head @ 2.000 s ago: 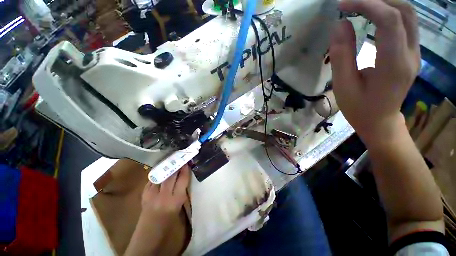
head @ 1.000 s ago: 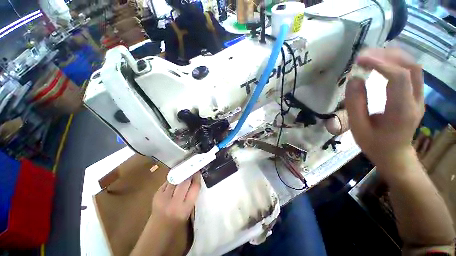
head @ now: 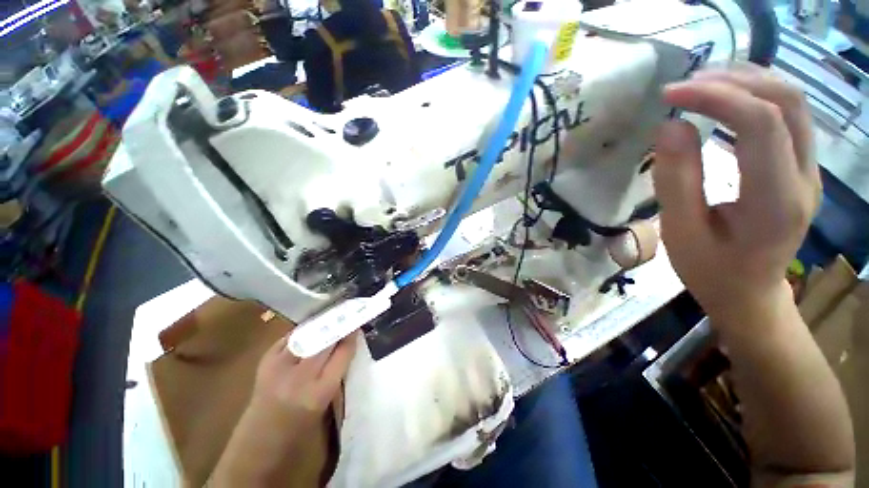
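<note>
A brown panel (head: 214,400) lies on the white table at the left of the sewing machine (head: 410,162), its inner edge by the needle area. My left hand (head: 300,376) holds the panel down near this edge, its fingertips partly hidden under the white bar (head: 338,324). The presser foot area (head: 381,262) is dark, and the needle cannot be made out. My right hand (head: 743,181) is raised in front of the machine's right end, thumb and fingers curved and apart, with nothing visible between them.
A blue tube (head: 481,176) slants across the machine head. Snips with red handles (head: 545,334) lie by the machine bed (head: 429,391). A tan roll (head: 636,243) stands near the machine's base. Brown panels (head: 838,315) are at the right. A person in dark clothes (head: 357,52) is behind the machine.
The camera view has shifted. My right hand remains raised, with its fingers slightly differently curved. My left hand stays on the panel by the white bar; a small pale mark shows on the panel.
</note>
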